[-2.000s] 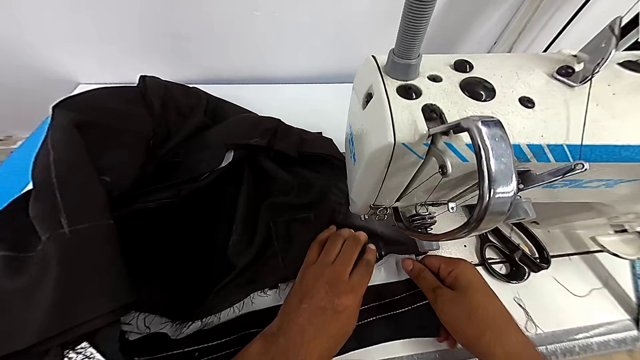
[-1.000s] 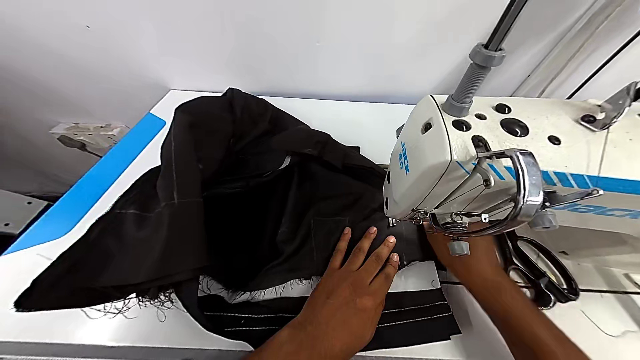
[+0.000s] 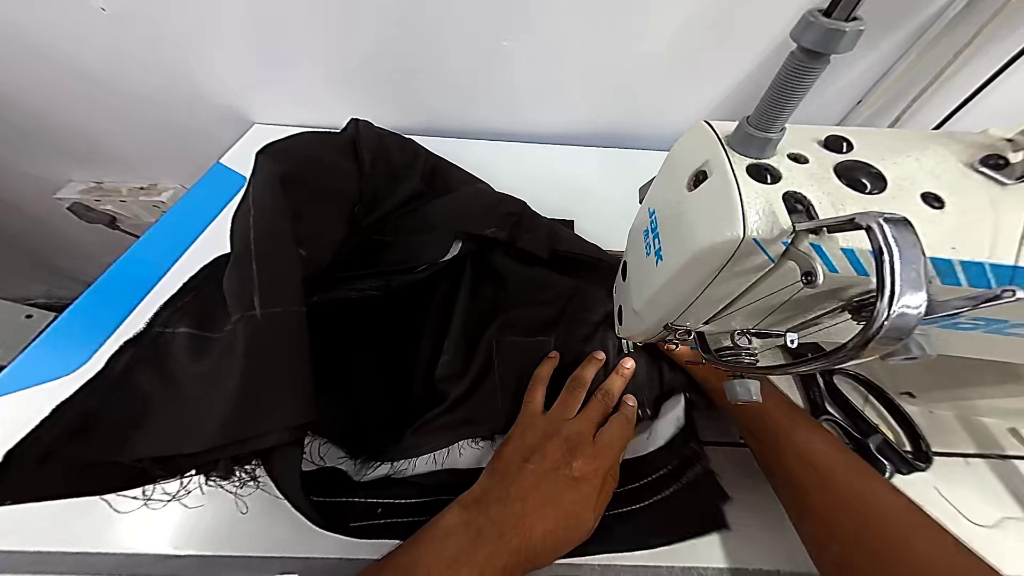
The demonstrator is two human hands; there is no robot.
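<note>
Black fabric (image 3: 384,320) with frayed edges and pale stitch lines lies bunched on the table, its right part under the head of a Jack sewing machine (image 3: 688,232). My left hand (image 3: 564,448) rests flat on this fabric just left of the machine head, fingers spread. Beneath the machine arm reaches my right hand (image 3: 688,364); most of it is hidden behind the thread guides and metal guard, so its grip does not show. A strip of white material (image 3: 664,424) shows between the fabric layers by my left hand. The needle area is mostly hidden.
Black-handled scissors (image 3: 872,424) lie under the machine arm, right of my right forearm. A loose thread (image 3: 968,512) is on the tabletop at the right. The white table (image 3: 552,168) has a blue strip (image 3: 136,272) along its left edge. A wall stands behind.
My right hand has moved from the fabric in front of the machine to under its head. My left hand's fingers have spread flat on the fabric. The view has shifted.
</note>
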